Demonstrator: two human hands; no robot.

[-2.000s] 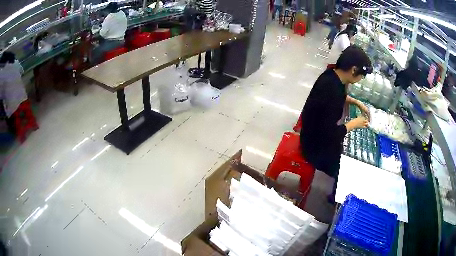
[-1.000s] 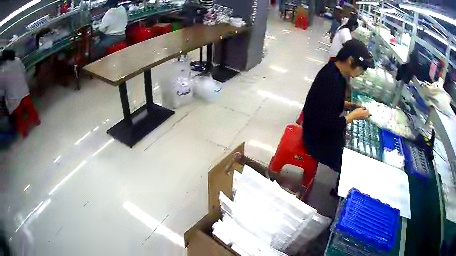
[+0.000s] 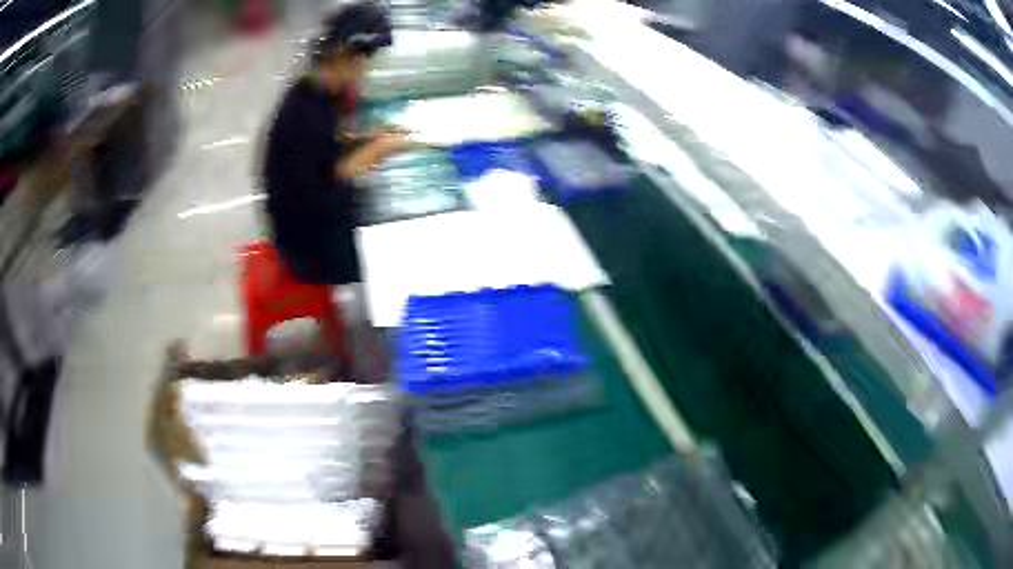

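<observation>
The frame is blurred and neither of my hands is in view. Nearest in front of me at the bottom, clear plastic trays or wrapping (image 3: 633, 522) lie on the green bench (image 3: 522, 450). Beyond them, a stack of blue trays (image 3: 494, 339) stands on greyish clear trays at the bench's left edge. A large white sheet (image 3: 472, 250) lies behind the blue stack. An open brown carton (image 3: 178, 433) stands on the floor left of the bench, filled with white trays or sheets (image 3: 283, 461).
A person in dark clothes (image 3: 311, 183) sits on a red stool (image 3: 289, 300) at the bench, hands over trays. A dark green conveyor belt (image 3: 689, 322) runs along the right. A white carrier bag (image 3: 964, 272) rests on a blue tray (image 3: 944, 333) at far right.
The view has swung right towards the bench. The seated person, carton and blue stack now show further left; the clear trays and carrier bag have come into view, and the brown table has left it.
</observation>
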